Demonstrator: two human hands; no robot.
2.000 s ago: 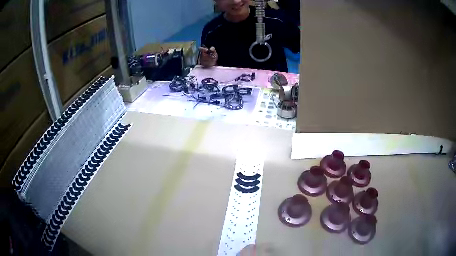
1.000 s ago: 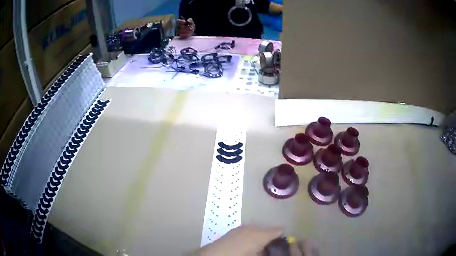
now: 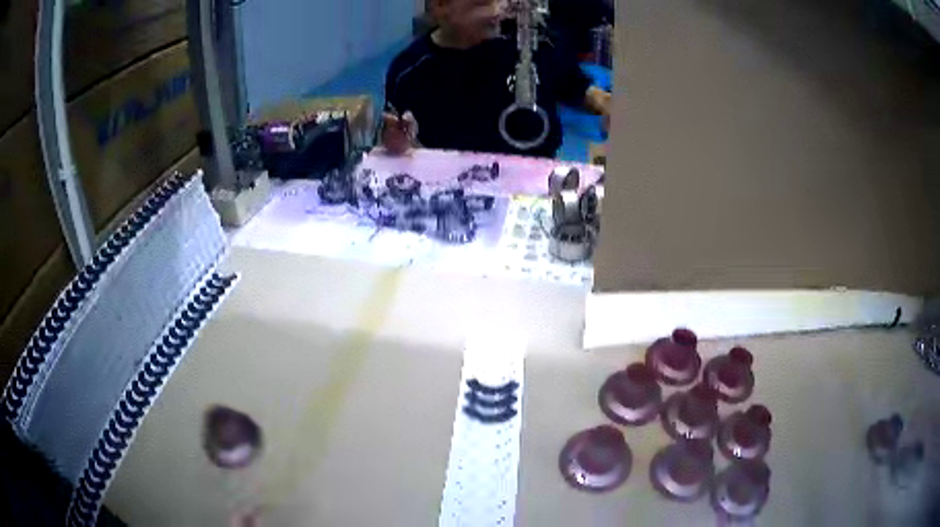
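Several glossy dark-red flanged housings (image 3: 596, 460) stand in a group on the table, right of centre. One more dark-red housing (image 3: 233, 436), slightly blurred, is at the left of the table. A white liner strip (image 3: 479, 484) lies at centre with three curved black adhesive pads (image 3: 491, 400) on its upper part. A small, blurred skin-coloured patch at the bottom edge, below the left housing, looks like a fingertip of my left hand (image 3: 245, 518); the rest is cut off and its grip is hidden. My right hand is not in view.
A stack of pad strips (image 3: 134, 309) leans at the left. A cardboard divider (image 3: 763, 144) stands ahead at the right. A blurred dark thing (image 3: 893, 441) is at the far right. A person opposite sits behind tangled wired parts (image 3: 412, 206).
The hand with a dark-red thing at bottom centre is gone from there. A dark-red housing now shows at the left. A blurred dark thing has appeared at the far right. The view has shifted.
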